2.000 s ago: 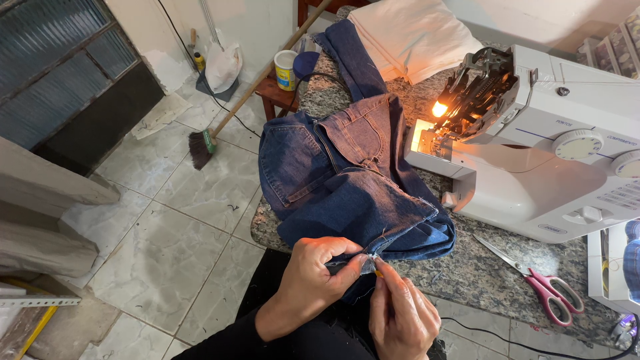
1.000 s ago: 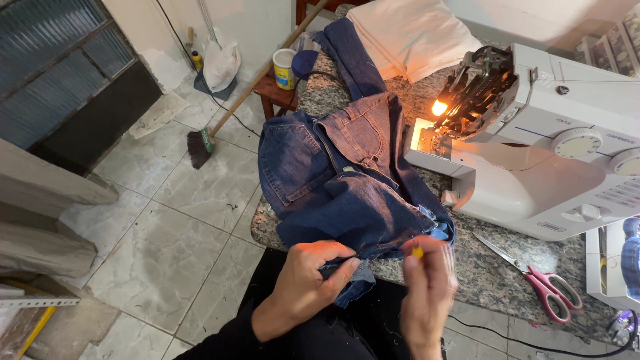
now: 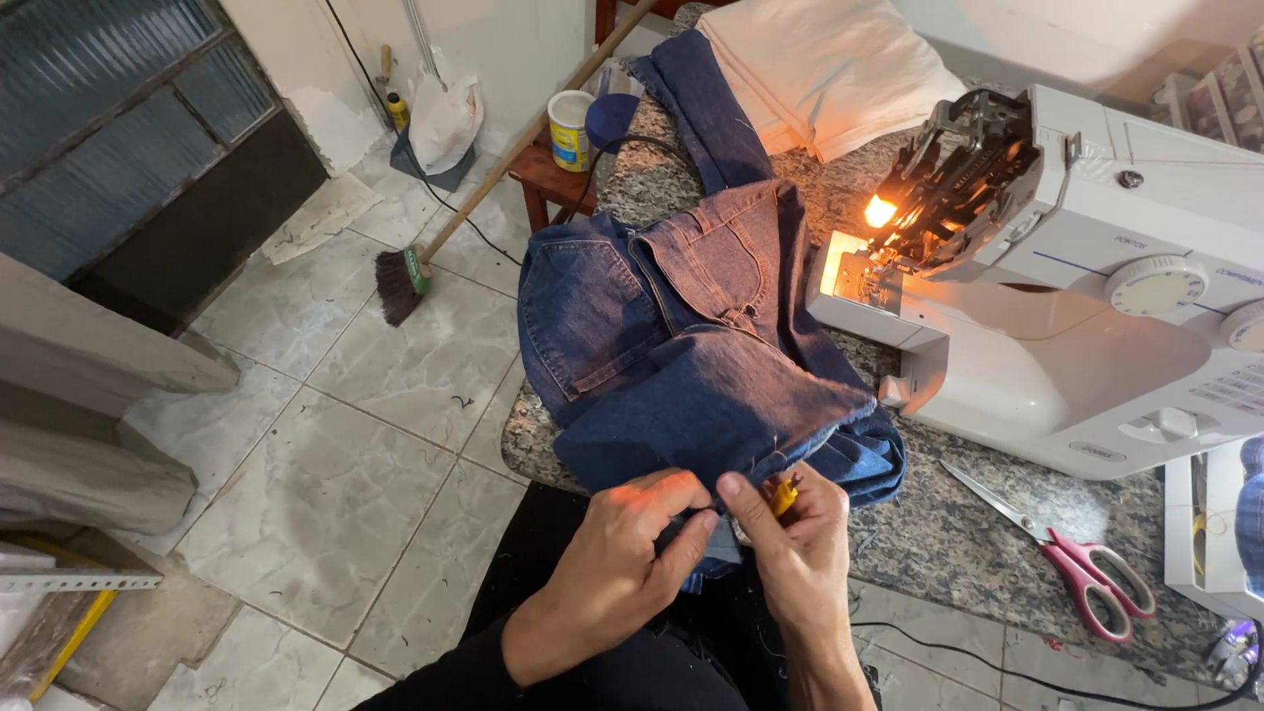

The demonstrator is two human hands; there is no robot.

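Blue denim jeans [image 3: 691, 395] lie over the near left part of the granite table, their frayed raw edge toward me. My left hand [image 3: 637, 563] pinches that edge between thumb and fingers. Close beside it, my right hand [image 3: 795, 543] has its thumb near the same edge and a small yellow-handled tool [image 3: 786, 496] held in its curled fingers; the tool's tip is hidden, so its kind is unclear. A white sewing machine [image 3: 1066, 296] with its lamp lit and side cover off stands right of the jeans. Pink-handled scissors [image 3: 1071, 563] lie in front of it.
Folded pale cloth [image 3: 829, 69] lies at the table's back. A tub [image 3: 570, 131] stands on a small wooden stool [image 3: 543, 178], with a broom [image 3: 405, 276] leaning past it. A white tray [image 3: 1200, 553] sits at the right; a black cable [image 3: 948, 652] runs below the granite edge [image 3: 948, 583].
My right hand, which was lifted away to the right a second ago, is back beside my left hand at the denim edge. The yellow tool is still in it.
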